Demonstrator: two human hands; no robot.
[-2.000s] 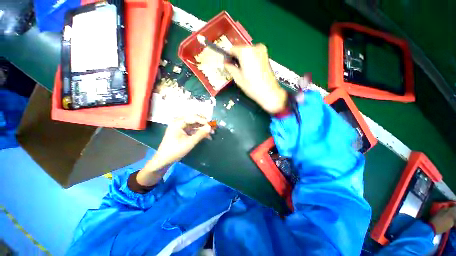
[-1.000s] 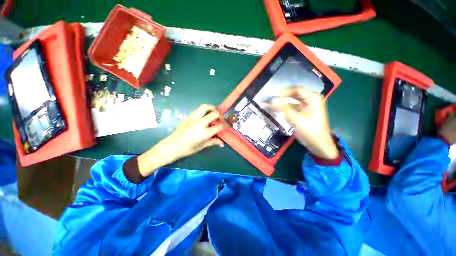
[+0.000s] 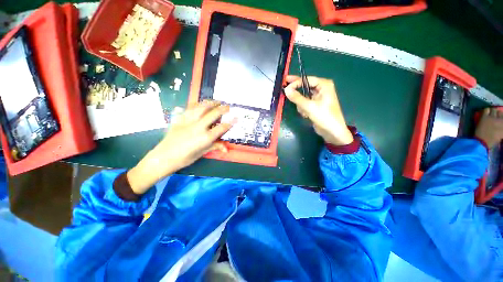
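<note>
An opened tablet [image 3: 245,69] with a large silver centre lies in an orange-red fixture [image 3: 242,157] in front of me. Its circuitry [image 3: 251,125] is at the near end. My left hand [image 3: 196,129] lies over the fixture's left side, fingertips at the circuitry; whether it holds anything is hidden. My right hand [image 3: 314,102] is at the fixture's right edge and holds dark tweezers [image 3: 303,71], tips pointing away from me. A thin dark line [image 3: 265,73] shows over the silver centre; I cannot tell what it is.
A red bin [image 3: 99,38] with pale tabs [image 3: 138,36] stands at the back left. Loose leads and a white sheet [image 3: 129,117] lie below it. Another tablet [image 3: 25,93] rests on stacked fixtures at far left. More fixtures and another person's sleeve [image 3: 449,182] are at right.
The middle tablet and fixture have turned upright in view and shifted left. My right hand has moved off the tablet to its right edge. My left hand now reaches over the fixture.
</note>
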